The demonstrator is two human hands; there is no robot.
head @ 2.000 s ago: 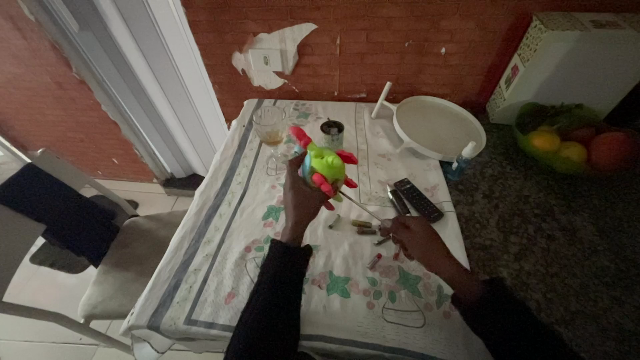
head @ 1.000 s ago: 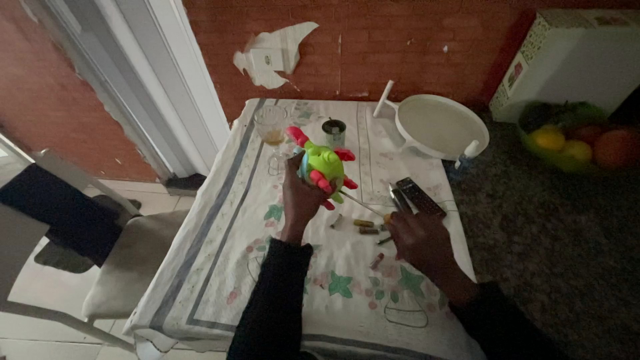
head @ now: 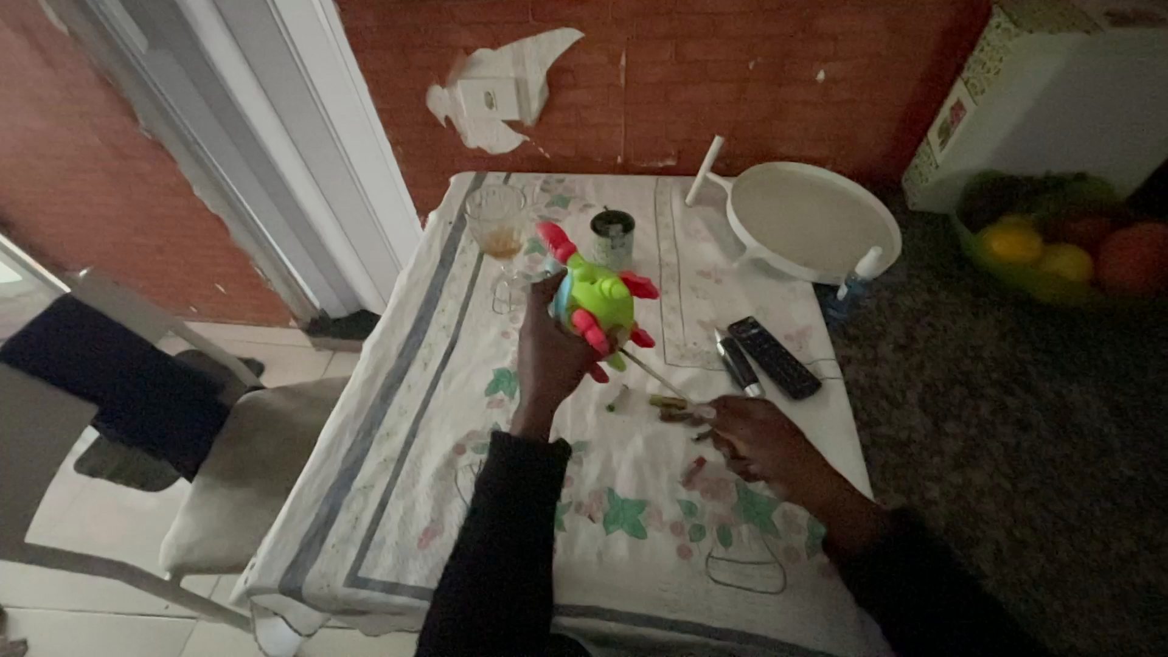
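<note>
My left hand [head: 555,351] is closed around a green, red and light blue plastic toy [head: 602,297], held above the table. A screwdriver [head: 659,372] has its thin shaft slanting up to the toy's lower side; my right hand [head: 762,447] grips its handle end, mostly hidden by the fingers. Whether the tip sits in a screw is too small to tell. Several small batteries [head: 669,401] lie on the cloth under the shaft, beside my right fingers. A black remote control [head: 774,358] lies beyond that hand, next to a dark pen-like object with a silvery tip [head: 737,363].
A patterned tablecloth [head: 401,547] covers the table. Toward the wall stand a glass cup [head: 497,224], an open can [head: 612,237] and a round white tray [head: 812,219]. A small bottle [head: 853,283] is near the granite counter [head: 967,456], which holds a fruit bowl [head: 1049,265]. A chair [head: 246,474] is at left.
My right hand shifts slightly around the handle end of the screwdriver. My left hand keeps hold of the toy in nearly the same place.
</note>
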